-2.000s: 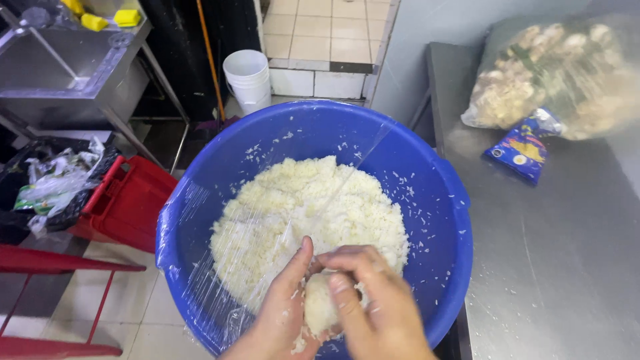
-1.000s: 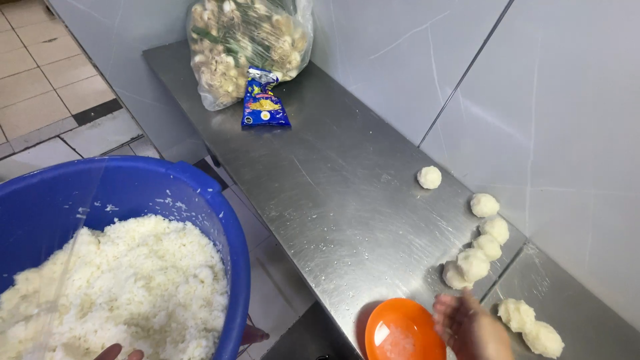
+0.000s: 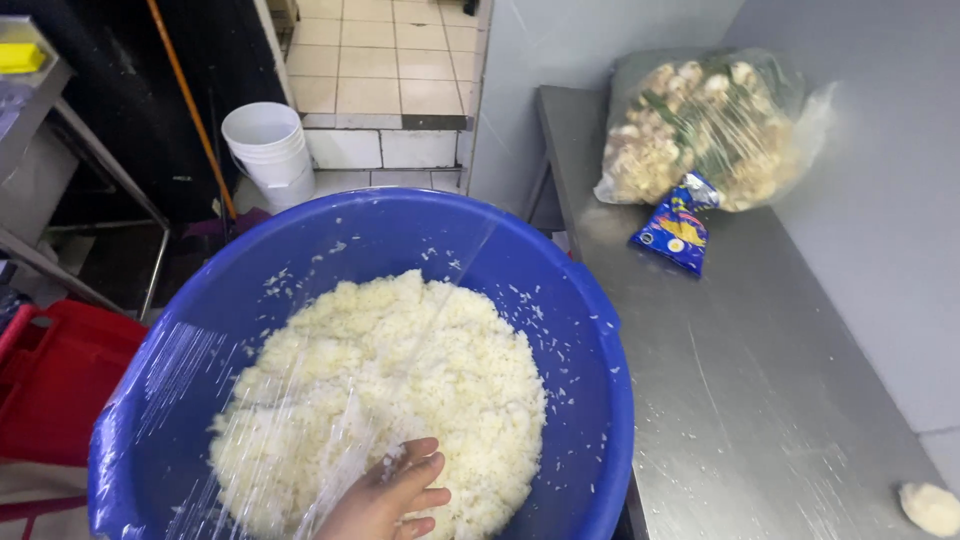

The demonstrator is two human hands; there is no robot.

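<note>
A large blue plastic tub (image 3: 592, 360) holds a mound of cooked white rice (image 3: 420, 345). Clear plastic film (image 3: 180, 360) covers part of the tub's left side. My left hand (image 3: 390, 491) reaches in from the bottom edge, over the lower middle of the rice, fingers apart and pointing right; no ball of rice shows in it. Some grains cling near its thumb side. My right hand is out of the frame. One pressed white rice ball (image 3: 930, 508) rests on the steel table at the lower right.
Right of the tub runs a steel table (image 3: 705, 375), bearing a clear bag of garlic-like bulbs (image 3: 705, 127) and a blue snack packet (image 3: 679, 225). Behind the tub stand a white bucket (image 3: 270, 154) and an orange pole (image 3: 187, 97). A red plastic bin (image 3: 67, 382) is at left.
Two seconds ago both hands pressed a rice ball over the tub. One second ago my right hand was beside an orange bowl and rice balls on the table. The view has swung back left.
</note>
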